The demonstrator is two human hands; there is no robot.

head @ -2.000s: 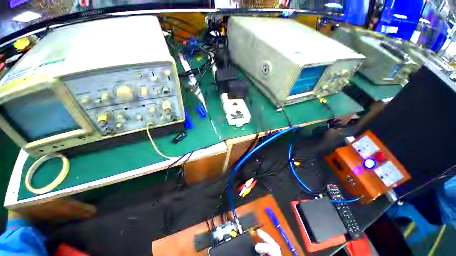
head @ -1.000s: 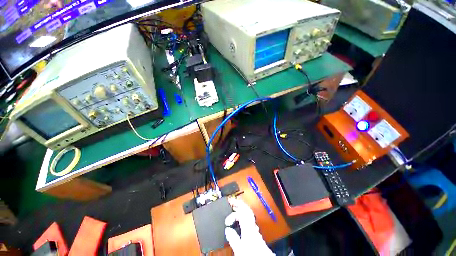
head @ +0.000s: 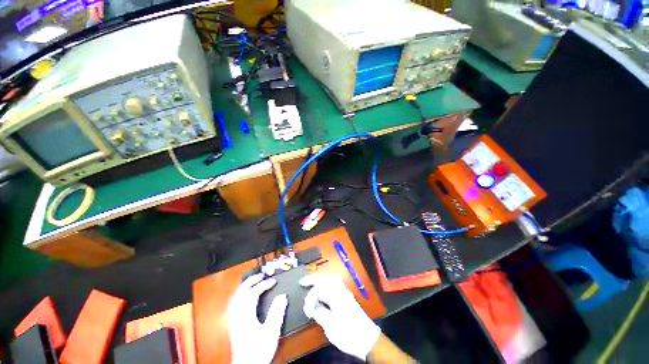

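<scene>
A flat black set-top box (head: pixel 288 302) lies on the orange-brown board (head: pixel 213 302), its back edge against the silver-white connector block (head: pixel 279 265). My left hand (head: pixel 255 320), in a white glove, holds the box's left side, thumb and fingers spread over its top. My right hand (head: pixel 338 313), also gloved, is at the box's right side, fingers bent near its back right corner; whether they grip anything is hidden. A blue cable (head: pixel 285 206) runs into the connector block. A blue marker pen (head: pixel 351 269) lies on the board's right.
Right of the board are another black box (head: pixel 404 252) on a red pad, a remote control (head: pixel 442 245) and an orange test box (head: pixel 487 186) with a lit lamp. Red pads (head: pixel 92 327) and dark boxes lie at left. Oscilloscopes (head: pixel 377 53) stand on the green bench (head: pixel 320 128) behind.
My left hand has come into view and onto the box's left side. My right hand stays by the box's right side, fingers more bent. The view has shifted slightly.
</scene>
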